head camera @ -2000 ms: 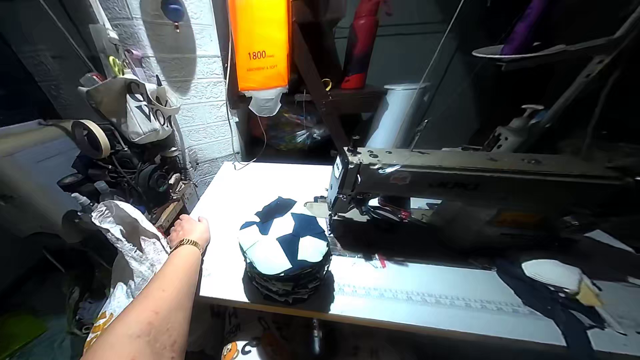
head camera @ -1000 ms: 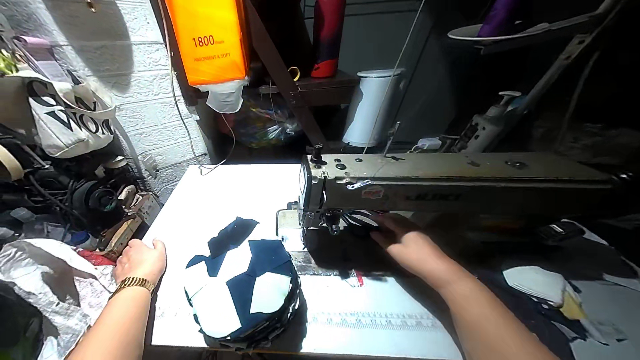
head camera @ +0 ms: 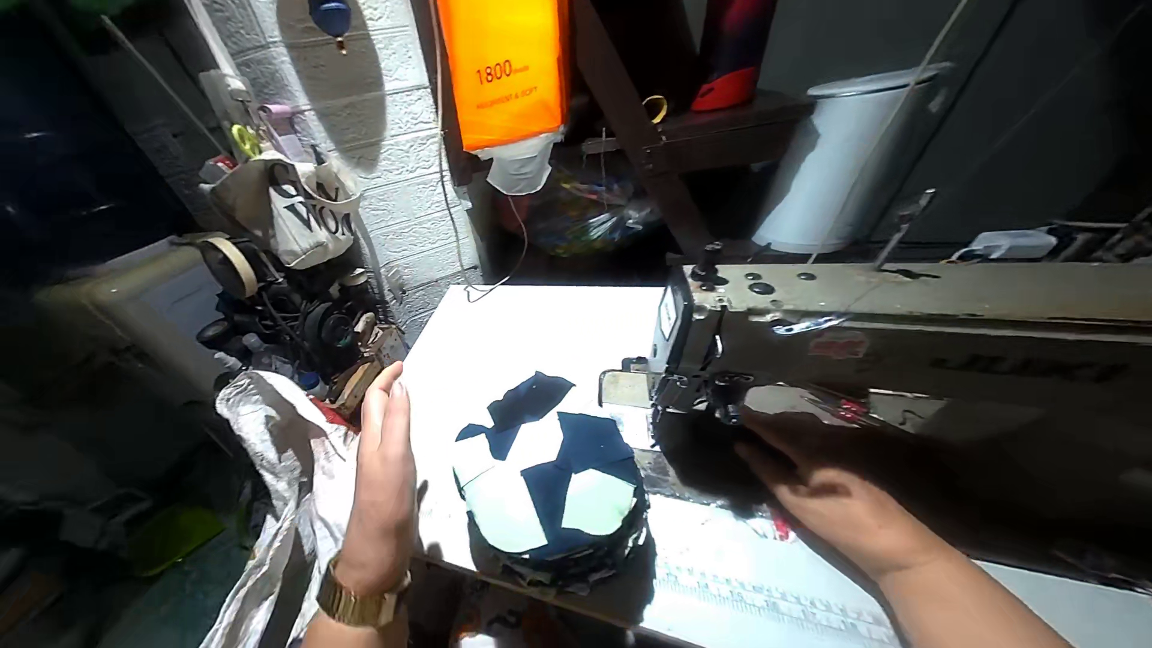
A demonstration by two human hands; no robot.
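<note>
My left hand [head camera: 385, 481], with a gold-coloured watch or bracelet at the wrist, is raised on edge at the table's left side, fingers extended and nothing in it. To its right sits a round stack of dark blue and white fabric patchwork pieces [head camera: 549, 486] on the white sewing table [head camera: 531, 324]. My right hand [head camera: 828, 495] reaches under the arm of the industrial sewing machine [head camera: 900, 351], close behind the needle and presser area [head camera: 666, 409]. Its fingertips lie in shadow by the machine head, so what they touch is unclear.
A printed measuring scale [head camera: 765, 598] runs along the table's front. At the left are a white plastic sack [head camera: 270, 468], coiled black items [head camera: 328, 328] and a hanging cloth bag [head camera: 301, 211]. An orange package [head camera: 504, 72] hangs behind. A thread runs up from the machine.
My right hand, out of view two seconds ago, has come in under the machine arm. My left hand has lifted from resting at the table's left edge to an upright pose. The view has shifted.
</note>
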